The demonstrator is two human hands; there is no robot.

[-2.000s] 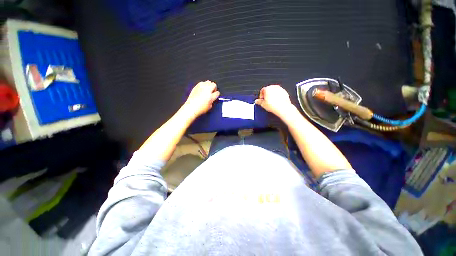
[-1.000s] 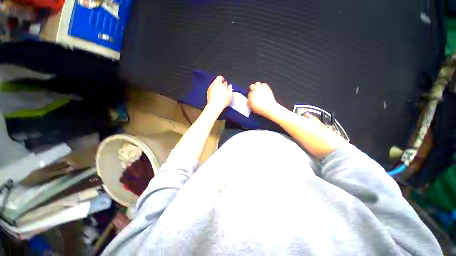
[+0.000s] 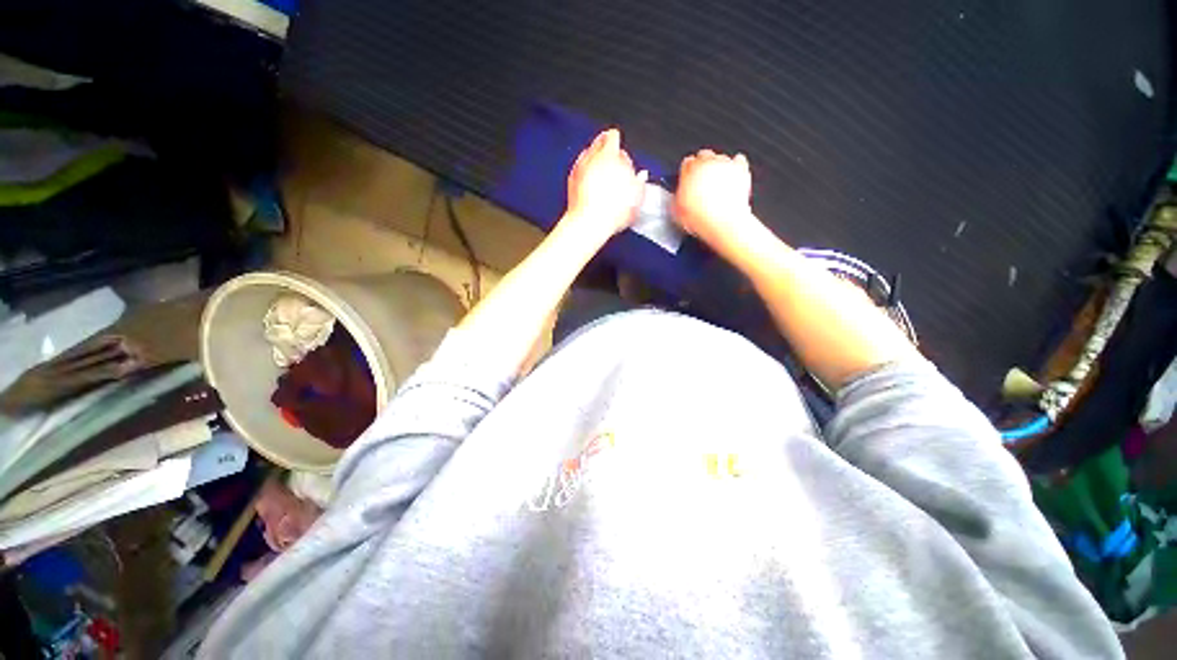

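Observation:
A navy fabric panel (image 3: 549, 161) lies at the front edge of the black ribbed pressing table (image 3: 645, 65). A small white piece (image 3: 658, 217) lies on it between my hands. My left hand (image 3: 604, 184) grips the navy cloth at the left of the white piece, fingers curled. My right hand (image 3: 713, 195) grips the cloth at its right. My fingertips are small and partly hidden. The steam iron (image 3: 852, 268) stands to the right, mostly hidden behind my right forearm.
A round pale bucket (image 3: 220, 361) with scraps inside stands at the lower left. Piled flat pieces (image 3: 116, 477) lie further left. A wrapped pale hose (image 3: 1116, 303) and blue tube (image 3: 1026, 428) run along the right side. Green and other scraps (image 3: 1097, 509) lie at the lower right.
The view has swung left and down, bringing the bucket in and the blue-fronted box almost out. My hands stay on the navy cloth, which now sits angled with the white piece tilted.

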